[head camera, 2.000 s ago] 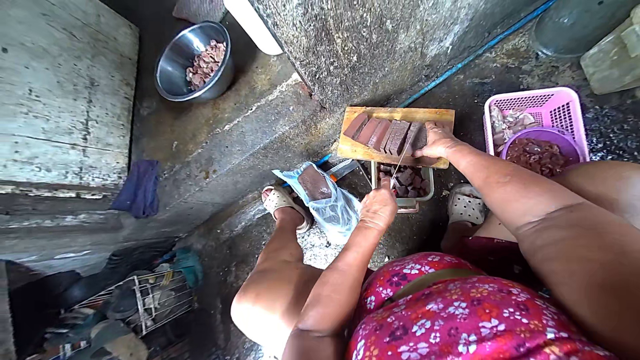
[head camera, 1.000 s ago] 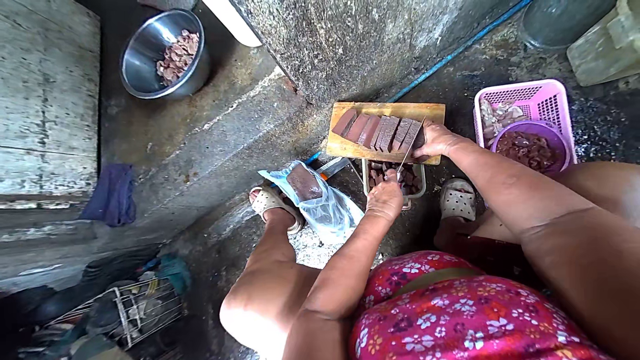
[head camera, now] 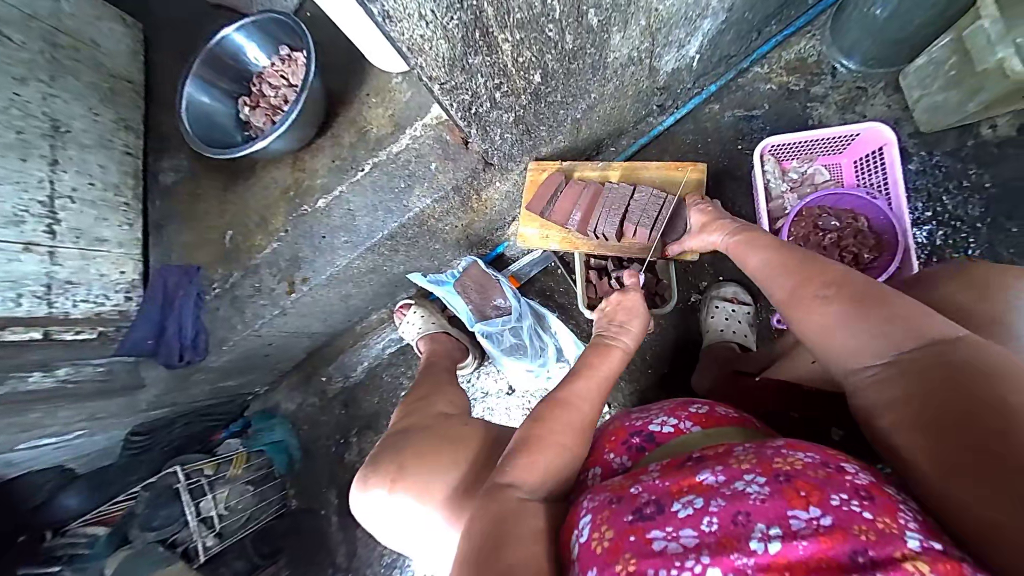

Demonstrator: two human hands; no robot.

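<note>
My left hand is closed around the handle of a thin-bladed knife. Its blade slants across the right part of a wooden cutting board. Along the board lies a dark red-brown food block cut into several slices. At the board's right end, my right hand grips the block's end piece, thumb on the near side. Below the board stands a pale container with dark cut pieces. Another dark block lies on a clear plastic bag to the left.
At right, a pink basket holds pale meat and a purple bowl of dark meat. A steel basin with meat pieces stands upper left. A blue hose runs beside the concrete slab. My sandalled feet flank the bag and container.
</note>
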